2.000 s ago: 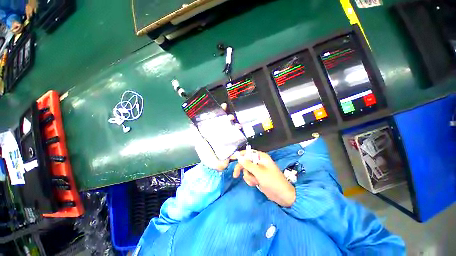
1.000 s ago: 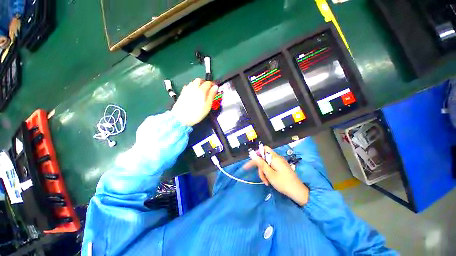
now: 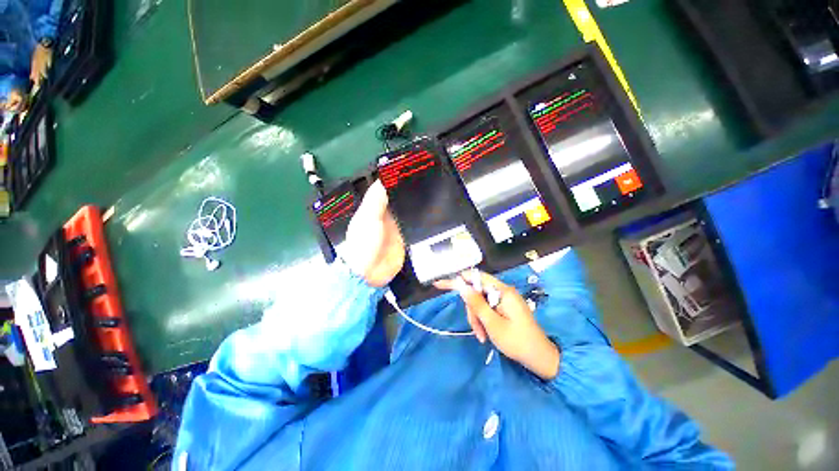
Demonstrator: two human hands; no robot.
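Note:
A black phone tray [image 3: 563,213] holds several phones side by side with lit screens. The second phone from the left [image 3: 430,202] looks slightly raised. My left hand [image 3: 375,241] grips its left edge, fingers partly hidden, and covers part of the leftmost phone [image 3: 339,217]. My right hand [image 3: 515,324] holds a small white plug [image 3: 492,294] at the second phone's near end; whether it is inserted cannot be told. A white cable [image 3: 428,327] loops from the leftmost phone's near end to my right hand. White-and-black plugs [image 3: 310,166] stick out beyond the two left phones.
Tangled white earphones [image 3: 212,228] lie left on the green bench. An orange-red rack [image 3: 99,313] stands at far left, a raised platform [image 3: 276,46] beyond the tray. A blue bin [image 3: 773,276] and a box of parts [image 3: 681,276] are at right. Another person's hands show top left.
My left hand has moved from the leftmost phone's far end down to the second phone's left edge. The second phone now sits higher. My right hand has shifted slightly, still with white plugs.

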